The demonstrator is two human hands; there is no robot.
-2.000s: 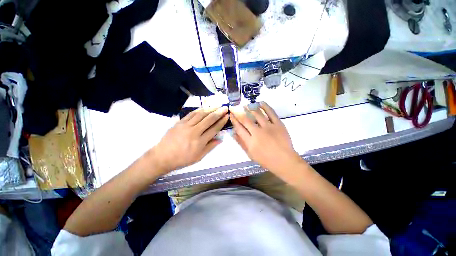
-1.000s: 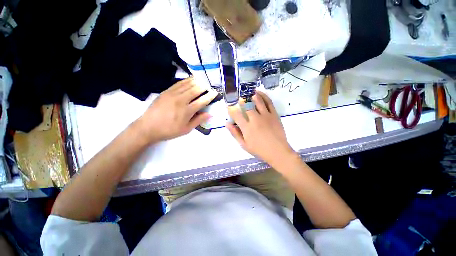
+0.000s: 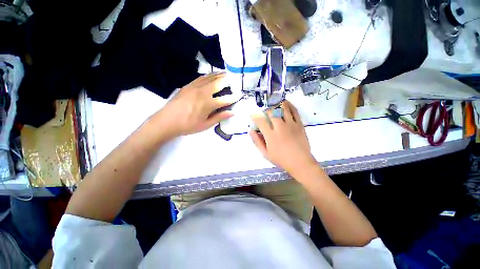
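A small black fabric piece (image 3: 222, 92) shows between the fingers of my left hand (image 3: 195, 109), just left of the needle area; most of it is hidden. My right hand (image 3: 284, 137) is at the presser foot of the white sewing machine (image 3: 337, 39), fingers slightly apart, with no fabric visible in it. Its fingertips partly hide the foot. The upright metal-edged guard (image 3: 276, 76) stands just above the fingers. Black cut pieces (image 3: 158, 60) lie in an angular chain left of the machine.
A dark curved slot or edge (image 3: 222, 132) shows on the white table between the hands. Red-handled scissors (image 3: 433, 123), thin snips (image 3: 402, 120) and an orange tool (image 3: 469, 120) lie at right. A plastic-wrapped brown package (image 3: 50, 152) is at left. A black strip (image 3: 408, 44) hangs over the machine.
Since two seconds ago, my left hand has moved left, away from the needle, with black fabric between its fingers. My right hand stays near the foot. The view has shifted slightly.
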